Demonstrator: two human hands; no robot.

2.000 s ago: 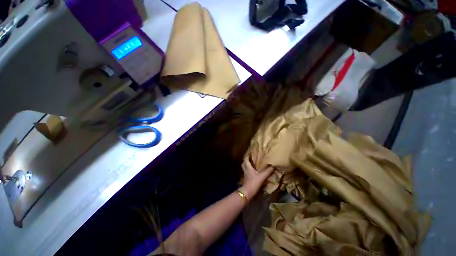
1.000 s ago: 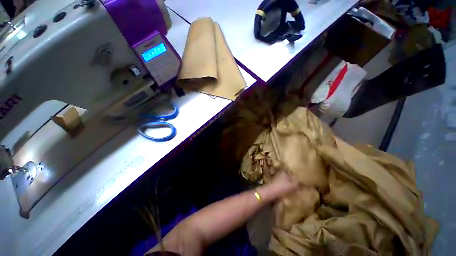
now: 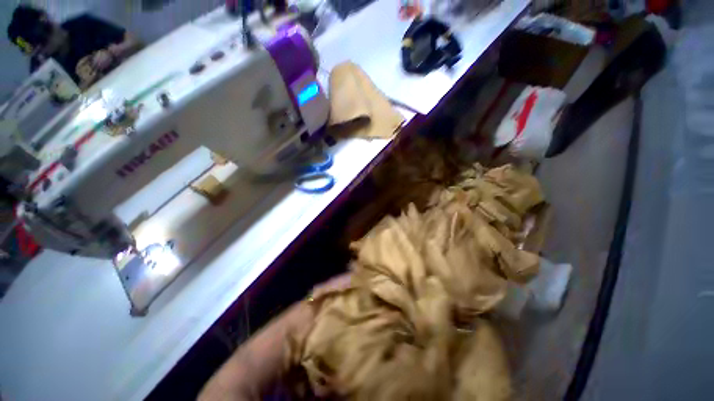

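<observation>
A large crumpled bundle of tan garment pieces (image 3: pixel 423 274) fills the lower middle, beside the table. My right forearm comes from the bottom edge into it. Near the gold bracelet, only a little of my right hand (image 3: pixel 337 285) shows; the cloth covers the fingers. The bundle is gathered against that arm and looks lifted. My left hand is not visible.
The white HIKARI sewing machine (image 3: pixel 188 133) stands on the white table (image 3: pixel 63 313). Blue-handled scissors (image 3: pixel 315 183), a folded tan piece (image 3: pixel 360 102) and a black object (image 3: pixel 430 47) lie rightward. A red-striped white sack (image 3: pixel 528 117) is on the floor. Another person (image 3: pixel 82 47) sits upper left.
The tan bundle has moved left and closer, over my right forearm, uncovering floor at the right. My right hand has gone under the cloth. The view has swung left, showing more of the machine.
</observation>
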